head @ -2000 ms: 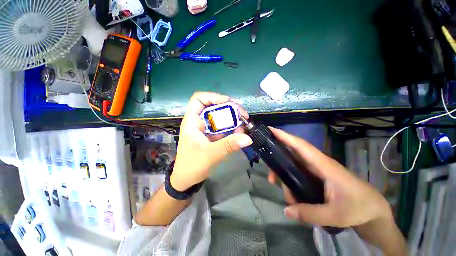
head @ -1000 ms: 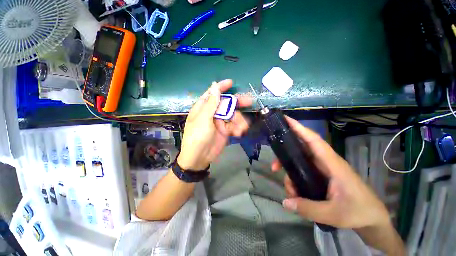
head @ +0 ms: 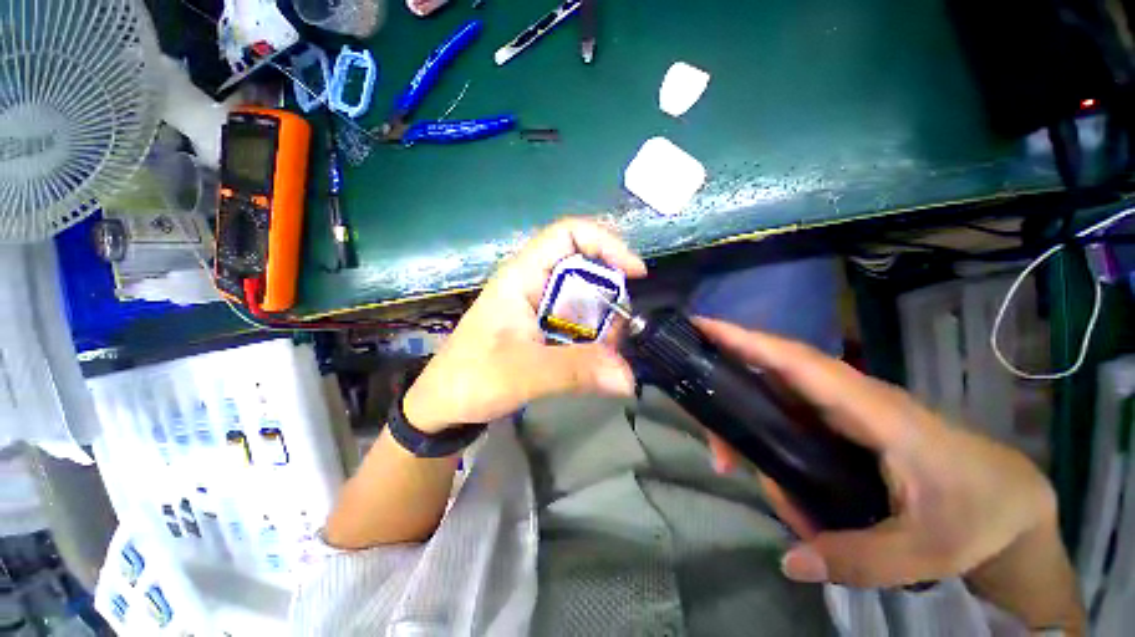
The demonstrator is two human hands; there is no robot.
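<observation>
My left hand [head: 504,330] holds an open smartwatch unit [head: 581,302] between fingers and thumb, just off the bench's front edge. The watch has a whitish rim, a silver-white block inside and an orange-yellow strip along its lower side. My right hand [head: 909,479] grips a thick black electric screwdriver [head: 759,417], tilted up to the left. Its thin metal bit reaches over the right side of the open watch; whether the tip touches a screw I cannot tell. A thin white rounded square cover [head: 665,176] and a smaller pinkish-white piece [head: 683,88] lie on the green bench [head: 797,125].
An orange multimeter [head: 261,205], blue-handled side cutters [head: 429,100], tweezers [head: 538,31] and light-blue bezel frames [head: 352,81] lie on the bench. A white fan [head: 69,118] stands at the left. White blister trays [head: 311,386] are below left. Black equipment and a white cable [head: 1058,292] are at the right.
The watch has been turned from a tilted pose back to face up, and the screwdriver bit has moved from beside it to over it. The view has swung, shifting the bench things leftward.
</observation>
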